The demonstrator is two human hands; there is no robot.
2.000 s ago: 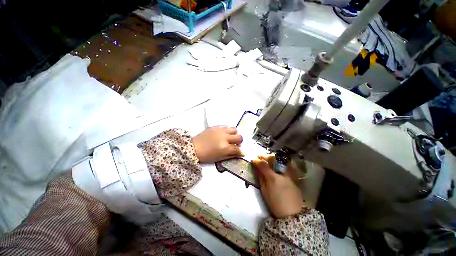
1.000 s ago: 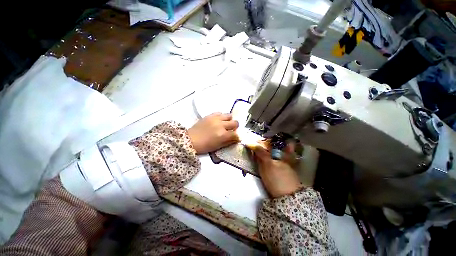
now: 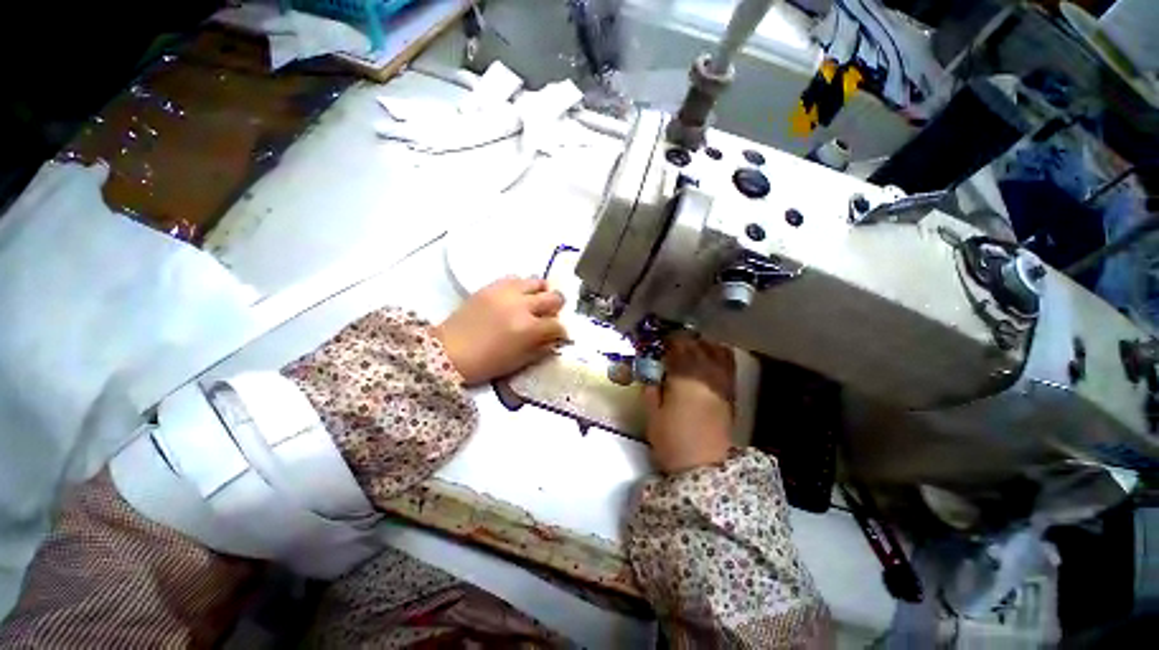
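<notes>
The cream sewing machine stands on the right, its head above the metal bed. A curved white piece shows on the table behind my left hand and runs toward the needle area. My left hand lies left of the needle, fingers bent, fingertips down at the white piece; its grip is unclear. My right hand is right of the needle under the machine head, its fingers partly hidden behind a knob and in shadow. Looped white strips surround my left forearm.
Loose white pieces lie at the table's far edge. A large white pile is at the left, by brown plastic-covered cardboard. A blue basket is beyond. A dark slim tool lies right. The worn table edge is nearest me.
The view has shifted, so the machine appears further left. My right hand's fingers have moved away from the left fingertips, deeper under the head. More of the curved white piece shows behind my left hand.
</notes>
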